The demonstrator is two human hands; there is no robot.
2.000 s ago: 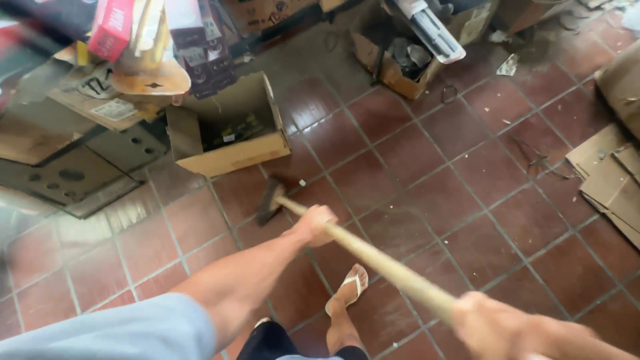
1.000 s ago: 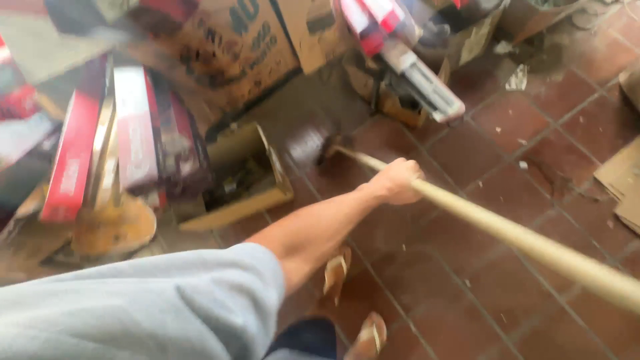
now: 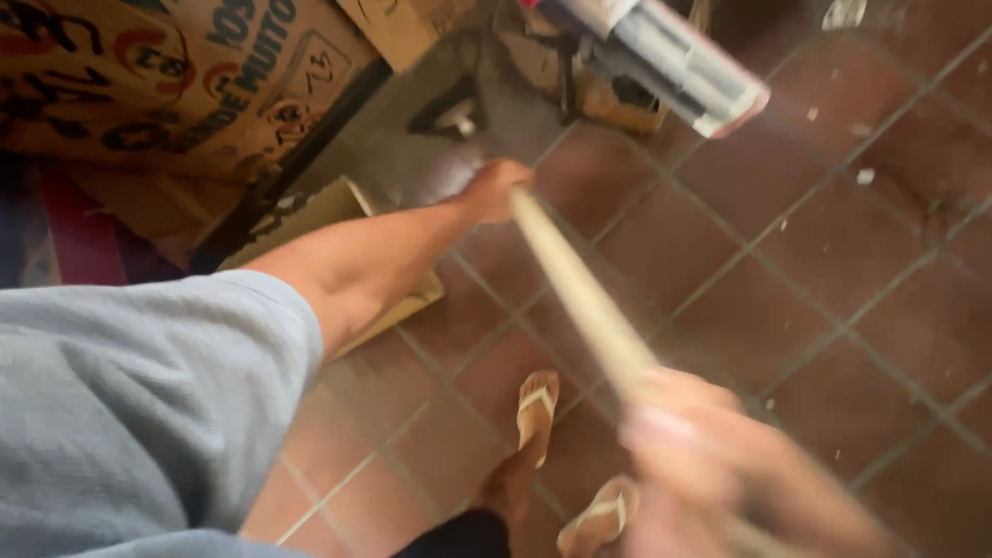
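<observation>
My left hand [image 3: 498,191] grips the pale wooden handle [image 3: 581,294] of a broom or brush toward its far end. Nearer the camera, at the lower right, my right hand [image 3: 697,449] is closed around the same handle and is blurred. Beyond my left hand the dark head [image 3: 448,112] of the tool rests on the grey floor by the large printed cardboard box. An open cardboard box [image 3: 399,310] lies partly hidden under my left forearm.
A large printed cardboard box [image 3: 178,77] fills the upper left. A long packaged item [image 3: 682,66] juts out above a small carton [image 3: 620,108]. Bits of litter [image 3: 866,177] dot the red tiled floor [image 3: 775,310]. My sandalled feet [image 3: 537,411] stand at the bottom.
The tool's head has moved from beside the open box's near corner to the floor beyond that box. My right hand, out of view one second ago, shows again. The view has shifted.
</observation>
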